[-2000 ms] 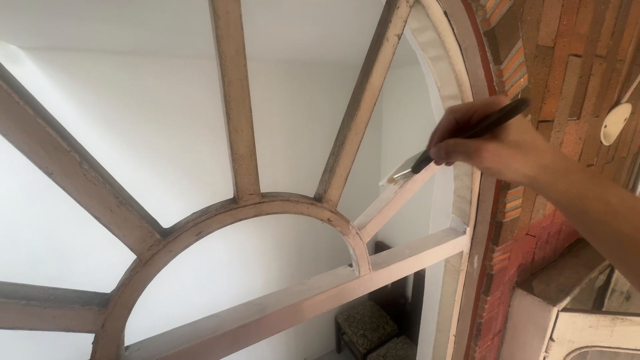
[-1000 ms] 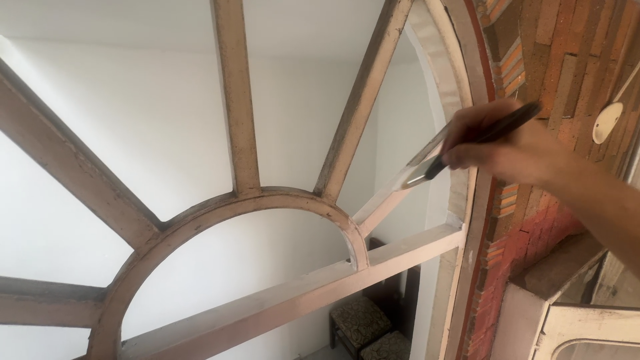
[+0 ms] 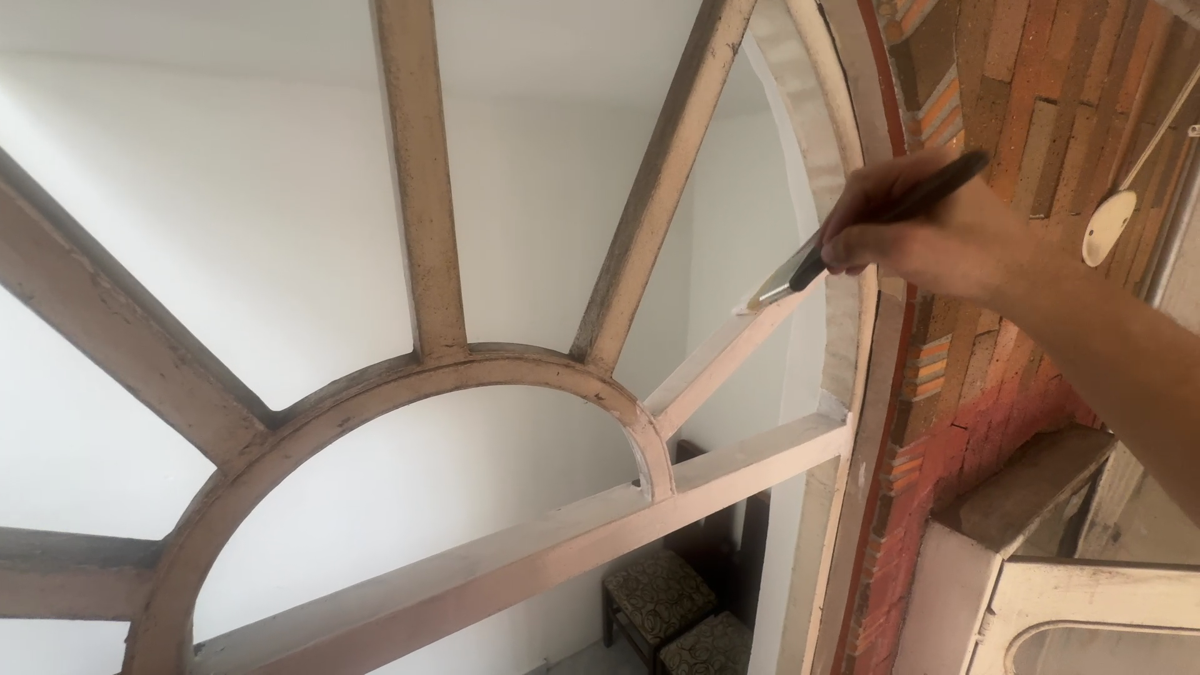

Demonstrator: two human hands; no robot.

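Note:
My right hand (image 3: 900, 225) grips a paintbrush (image 3: 808, 264) by its dark handle, at the right of the middle in the head view. The bristles touch the short, pale lower-right spoke (image 3: 727, 352) of an arched window frame. This spoke runs from the inner half-round bar (image 3: 375, 389) up toward the outer curved frame (image 3: 834, 122). The other spokes (image 3: 424, 187) look brown and worn. Below the half-round bar, the long straight bar (image 3: 562, 548) is pale at its right end and darker toward the left. My left hand is out of view.
Patterned brick cladding (image 3: 1022, 169) borders the arch on the right, with an oval pale metal piece (image 3: 1109, 228) before it. A pale framed casement (image 3: 1106, 592) juts out at the lower right. Through the openings, cushioned chairs (image 3: 659, 591) stand in a white-walled room.
My right hand moved the brush up and down along the short spoke. It keeps hold of the handle throughout.

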